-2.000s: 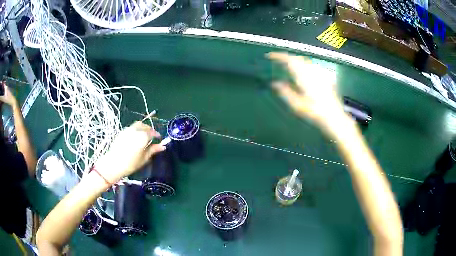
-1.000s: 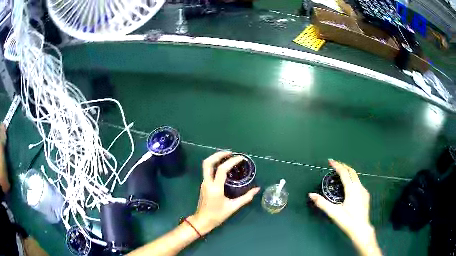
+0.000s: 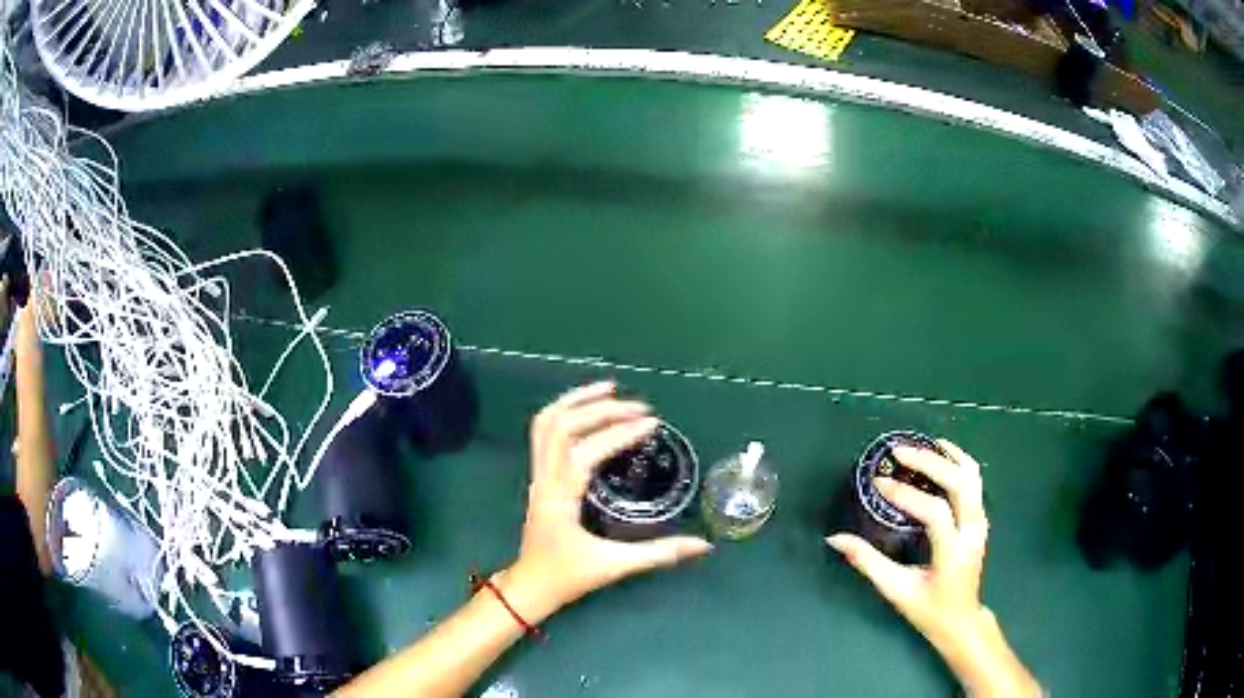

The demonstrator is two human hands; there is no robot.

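My left hand [image 3: 580, 498] is around a standing black cylindrical unit [image 3: 647, 476], fingers over its top and thumb along its near side. My right hand [image 3: 928, 539] is around another standing black unit [image 3: 890, 494], with fingertips over its dark round end face. A small clear bottle [image 3: 741, 492] with a white upright stick stands between them, close to the left unit. Farther left a black unit with a blue-lit end face [image 3: 407, 353] has a white cable plugged in.
A tangled bundle of white cables [image 3: 137, 341] hangs at the left, with more black units [image 3: 303, 600] and a clear tub of white pieces [image 3: 85, 532] beside it. A white fan [image 3: 164, 41] is at the far left. Dark clustered items [image 3: 1146, 484] lie at the right. Another person's arm [image 3: 33, 423] shows at the left edge.
From two seconds ago, my left hand has left the cabled unit for the middle one. My right hand has come back from the far side with a unit. The view has shifted since one second ago.
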